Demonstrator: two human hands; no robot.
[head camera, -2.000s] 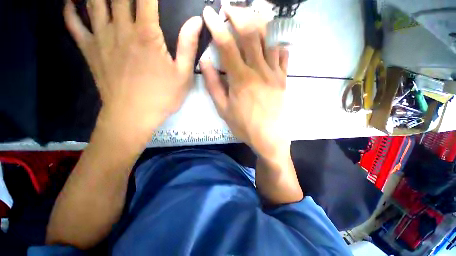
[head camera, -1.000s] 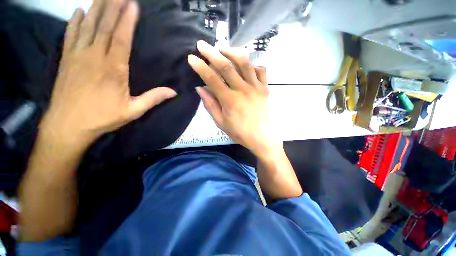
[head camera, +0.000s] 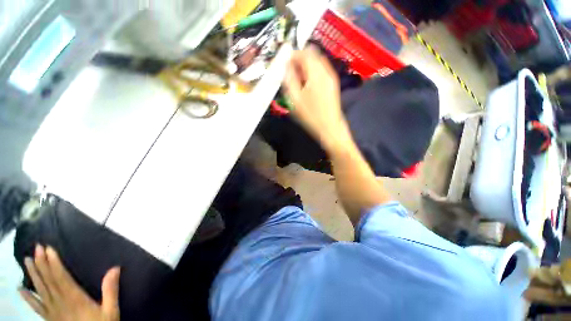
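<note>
My left hand (head camera: 72, 291) lies spread on the dark garment panel (head camera: 134, 269) at the lower left, partly cut off by the bottom edge. The panel covers the table's corner and hangs over its front edge. My right hand (head camera: 313, 84) is blurred, beside the table's right end above the red crate (head camera: 357, 47); its fingers look curled, and whether it holds anything cannot be told. A large dark cloth (head camera: 394, 119) is draped over the crate area. The yellow-handled shears (head camera: 197, 81) lie on the white table (head camera: 156, 169).
A box area with silvery small tools (head camera: 257, 44) and a green handle (head camera: 257, 17) is at the table's far end. The grey machine head (head camera: 37, 37) is at the upper left. A white tub (head camera: 501, 150) holding dark pieces stands on the right, with a yellow-black floor line (head camera: 447, 70) behind.
The view has swung to the right. My right hand has left the panel and reached out past the table's end. My left hand remains on the panel, now at the lower left.
</note>
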